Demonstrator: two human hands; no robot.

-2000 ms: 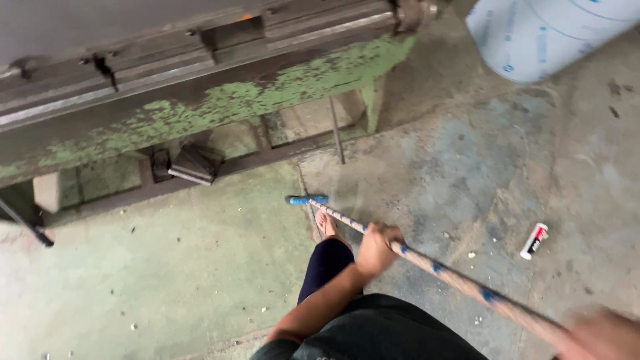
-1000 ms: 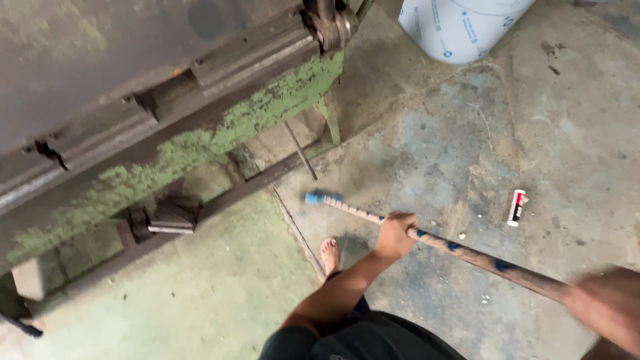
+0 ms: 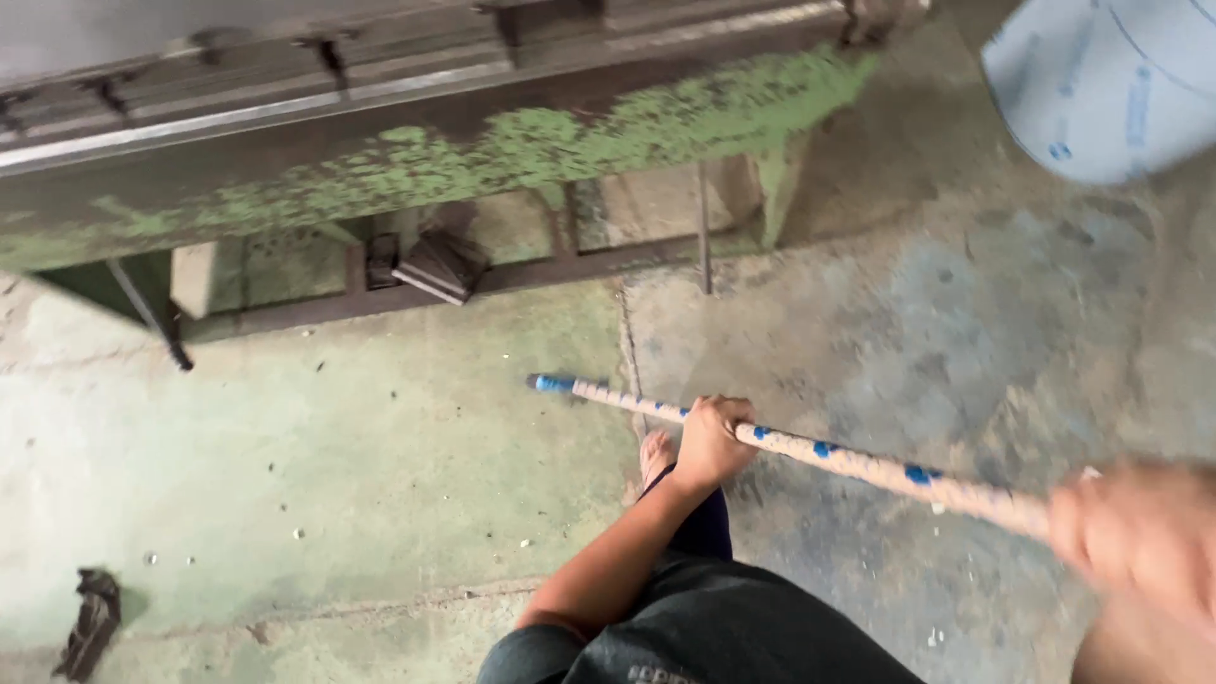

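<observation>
A long pale pole with blue spots (image 3: 855, 463) slants across the view, from the lower right toward the middle. My left hand (image 3: 717, 437) is closed around its middle. At the right edge my right hand (image 3: 1135, 537), blurred, grips the upper end. The pole's far end carries a blue head (image 3: 554, 383) with a dark tip, low over or on the greenish floor; blur hides whether it is a broom or a brush. Beyond my left hand, part of my bare foot (image 3: 657, 454) shows on the floor.
A heavy metal machine with a worn green frame (image 3: 532, 142) spans the upper left. Dark metal blocks (image 3: 442, 266) lie by its lower rail. A film-covered curved sheet (image 3: 1107, 95) stands upper right, and a crumpled dark rag or scrap (image 3: 90, 622) lies lower left.
The blue head has moved left, from the floor near the machine's thin rod to the green floor left of the crack. Both hands have kept hold of the pole. The view has turned.
</observation>
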